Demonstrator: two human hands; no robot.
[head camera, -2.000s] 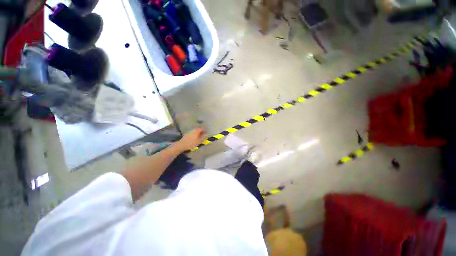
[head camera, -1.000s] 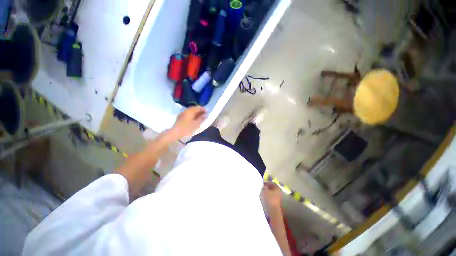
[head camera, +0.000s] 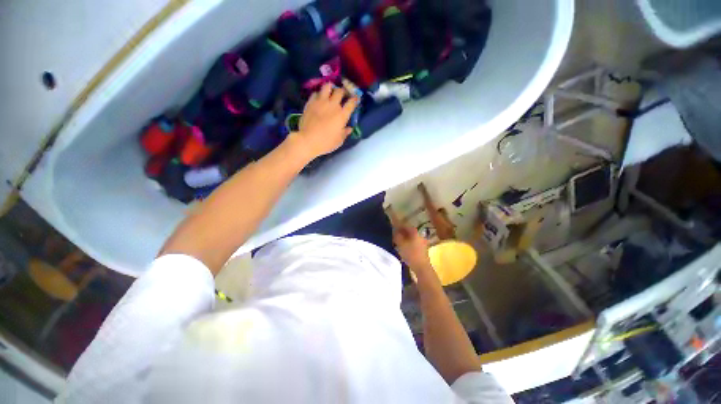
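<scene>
A long pale work bin (head camera: 443, 154) lies across the upper view, holding a heap of dark thread cones with pink and green ends. Red cones (head camera: 158, 138) and a pale cone (head camera: 204, 177) lie at its left end. My left hand (head camera: 326, 122) is inside the bin, its fingers on the cones near a bright pink end (head camera: 322, 74); whether it grips one is not clear. My right hand (head camera: 411, 245) hangs low outside the bin, small and blurred; its fingers cannot be made out well.
A white table (head camera: 87, 47) with a wooden edge adjoins the bin at upper left. A yellow round stool (head camera: 452, 263) stands by my right hand. Another bin (head camera: 688, 35) is at upper right, and a machine table (head camera: 545, 359) at lower right.
The view has come over the bin, which now spans the top. My left hand has moved from near the bin's rim onto the cones inside. My right hand appears higher in view.
</scene>
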